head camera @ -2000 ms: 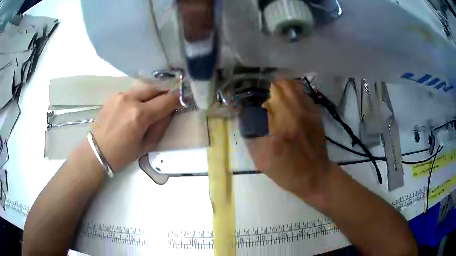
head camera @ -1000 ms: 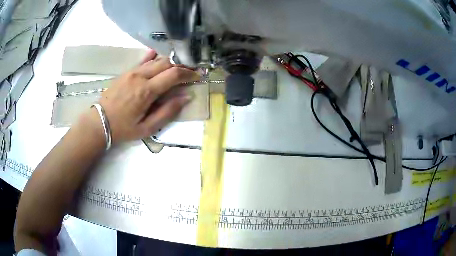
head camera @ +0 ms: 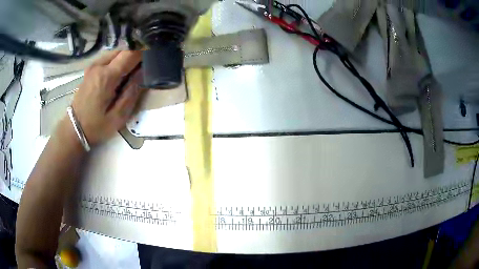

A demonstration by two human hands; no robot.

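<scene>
My left hand (head camera: 107, 97), with a bracelet at the wrist, lies on a beige zipped panel (head camera: 55, 107) left of the needle area and holds it down. Its fingertips are partly hidden near the dark round-ended knob (head camera: 163, 65). A toothed zipper end (head camera: 247, 47) sticks out right of the knob, across the yellow tape strip (head camera: 199, 157). Another beige strip (head camera: 55, 68) lies behind the panel. The presser foot and needle are not clearly visible. Only a blurred, skin-toned sliver shows at the lower right edge, perhaps my right hand or arm.
Red-and-black-handled snips (head camera: 294, 26) and a black cord (head camera: 336, 94) lie right of the machine. Waiting zippers (head camera: 431, 126) hang together farther right. Cut pieces (head camera: 8, 89) are at the far left. A printed ruler (head camera: 315, 215) runs along the table's front edge. Something blue (head camera: 457, 231) is at lower right.
My right hand has left the needle area. The view has shifted, so the machine head sits farther up and left. My left hand stays on the panel; the zipper end right of the knob is now exposed.
</scene>
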